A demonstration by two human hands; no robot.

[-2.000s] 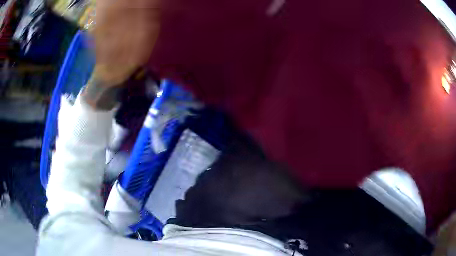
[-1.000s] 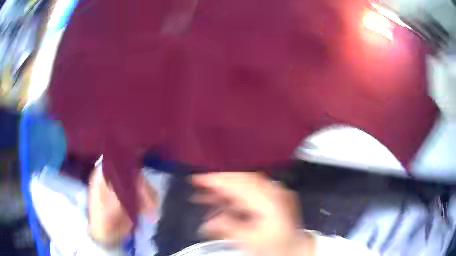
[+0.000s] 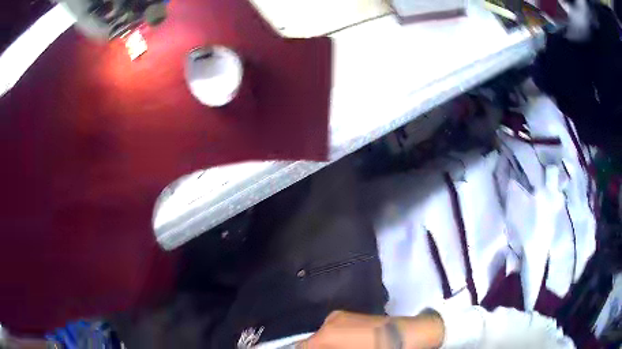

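A large maroon garment panel lies over the white table and hangs past its front edge at left. A curved cut-out in its lower edge shows the table beneath. A white oval shows within the maroon. Blurred machine parts with a bright lamp glow are at the upper left. My right hand is at the bottom centre, cut off by the picture's edge, away from the visible panel; its fingers cannot be made out. My left hand is not in view.
The white table has a long front edge slanting up to the right. A grey box-like thing sits at its back. White pieces with maroon strips are piled at lower right. Dark clothing covers the lap, and something blue shows at bottom left.
The view has swung right, showing more table and the pile. The panel now lies further left in the picture. My left hand has left the view; my right hand is lower and mostly cut off.
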